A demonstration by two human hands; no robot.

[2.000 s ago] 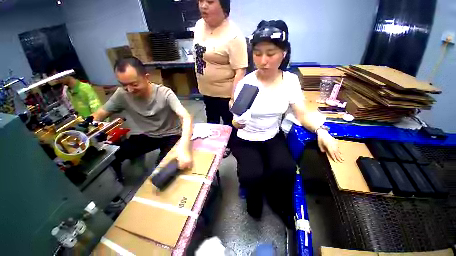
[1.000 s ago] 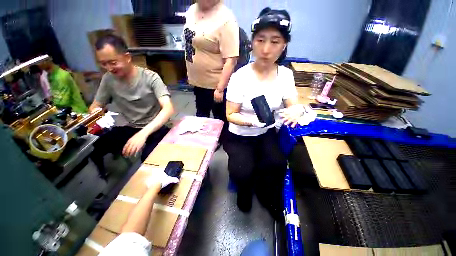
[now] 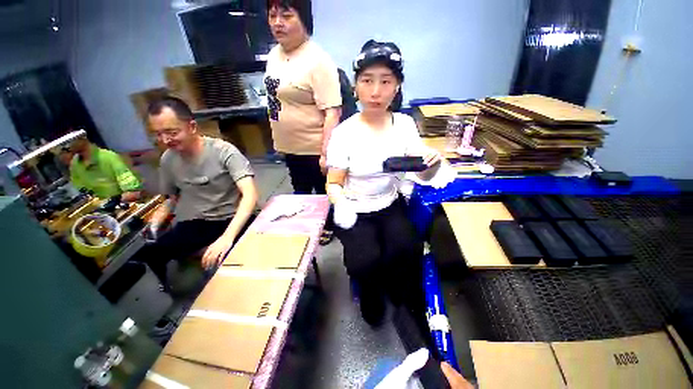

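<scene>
My left hand [image 3: 404,372], in a white glove, is cut off by the bottom edge, its fingers against the left side of a black housing [image 3: 431,371]. My right hand [image 3: 455,377], bare, shows only a small part at the housing's right side. The housing is held between both hands, low in the picture, and is blurred against dark clothing behind it. Several more black housings [image 3: 558,237] lie in rows on cardboard [image 3: 473,228] on the mesh conveyor at right.
The pink-wrapped side bench [image 3: 292,304] with cardboard [image 3: 235,292] is at left. A person facing me holds another black housing [image 3: 405,164]. Another person sits beside the machine; one stands behind. Blue-wrapped conveyor edge [image 3: 435,300], cardboard [image 3: 608,363] at bottom right, stacked cartons [image 3: 532,137] behind.
My gloved left hand has taken the housing off the side bench and brought it right and down. My right hand has come into view. The facing person's housing is now turned level.
</scene>
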